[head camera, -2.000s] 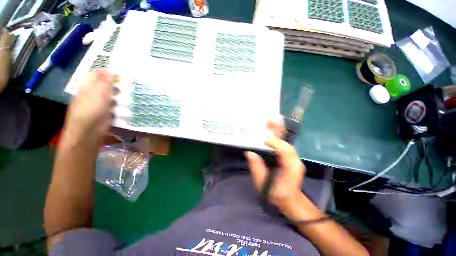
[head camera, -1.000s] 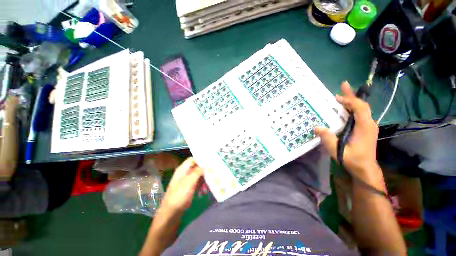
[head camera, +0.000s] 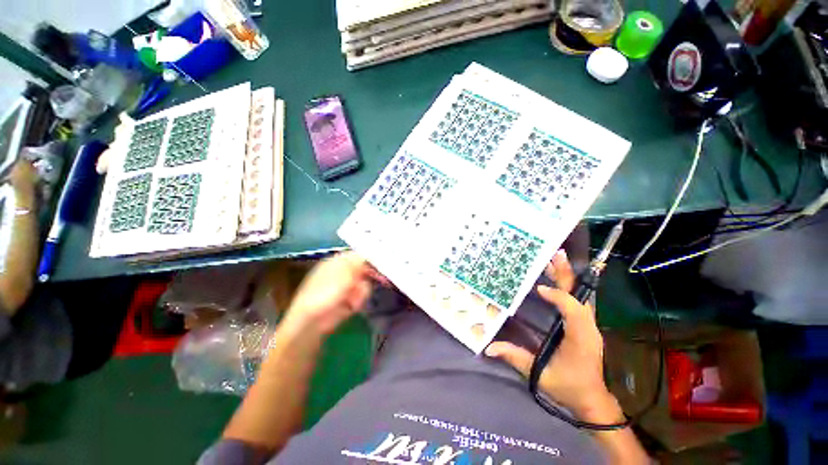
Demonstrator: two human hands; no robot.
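Observation:
A white tray (head camera: 486, 191) with four green circuit board panels lies turned at an angle, its near corner over my lap. My left hand (head camera: 331, 289) grips the tray's near left edge, its fingertips partly hidden there. My right hand (head camera: 572, 350) holds a black soldering iron (head camera: 581, 291) between fingers and palm, metal tip pointing up and away. My right thumb is close to the tray's near corner; whether it touches is unclear. Thin solder wire (head camera: 318, 183) lies on the green mat between the phone and tray.
A tray stack (head camera: 261, 173) stands left, a phone (head camera: 331, 136) beside it. Another tray stack (head camera: 445, 32) is at the far side. A round tin (head camera: 588, 20), green roll (head camera: 639, 34), white cap (head camera: 606, 64) and black box (head camera: 694, 68) are right. Another person's arm shows at left.
The tray went from raised at the left to in front of me, then turned further. The left stack and phone came into view. The iron now points up beside the tray's right edge.

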